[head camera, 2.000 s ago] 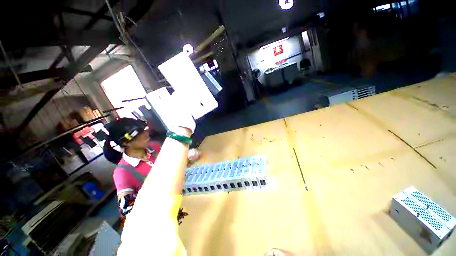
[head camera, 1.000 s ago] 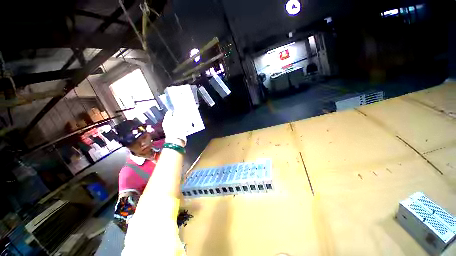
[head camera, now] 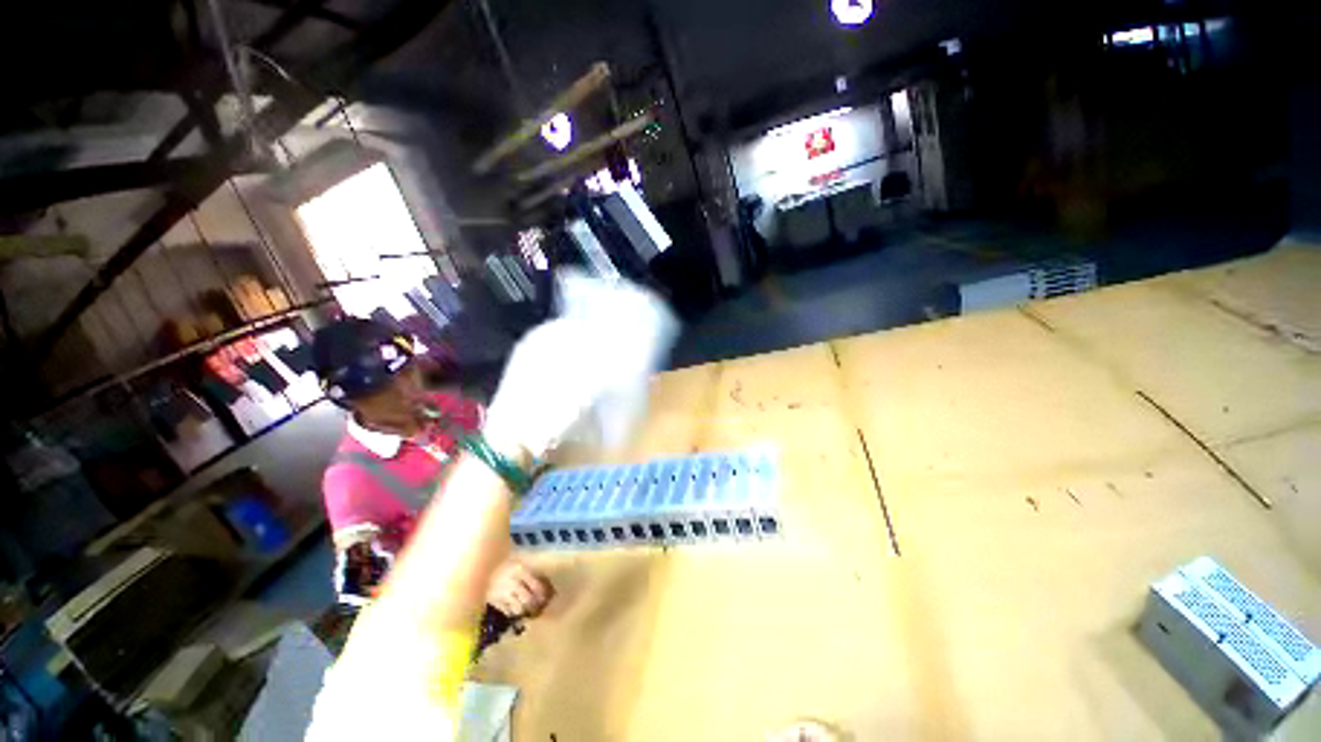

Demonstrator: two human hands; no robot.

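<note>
My left hand (head camera: 583, 370), in a white glove with a green band at the wrist, is raised above the far left table edge. It is blurred, and I cannot tell whether it holds anything. Only a small part of my right hand (head camera: 806, 732) shows at the bottom edge; its fingers are hidden. A row of pale perforated housings (head camera: 645, 500) stands on the table beyond my left forearm, square dark openings facing me. Small dark bits (head camera: 496, 626) lie at the left, beside a coworker's bare hand.
Cardboard covers the table (head camera: 1000, 435). Loose perforated housings (head camera: 1231, 638) stand at the right. A coworker in a pink shirt (head camera: 380, 486) is at the left. Pale panels (head camera: 633, 221) hang beyond my glove. Stacked housings (head camera: 1029, 287) show past the far edge. A pale sheet (head camera: 488, 713) lies near bottom left.
The large white panel that was at my left hand no longer shows. My glove has moved lower and to the right. The coworker's hand now shows by the dark bits.
</note>
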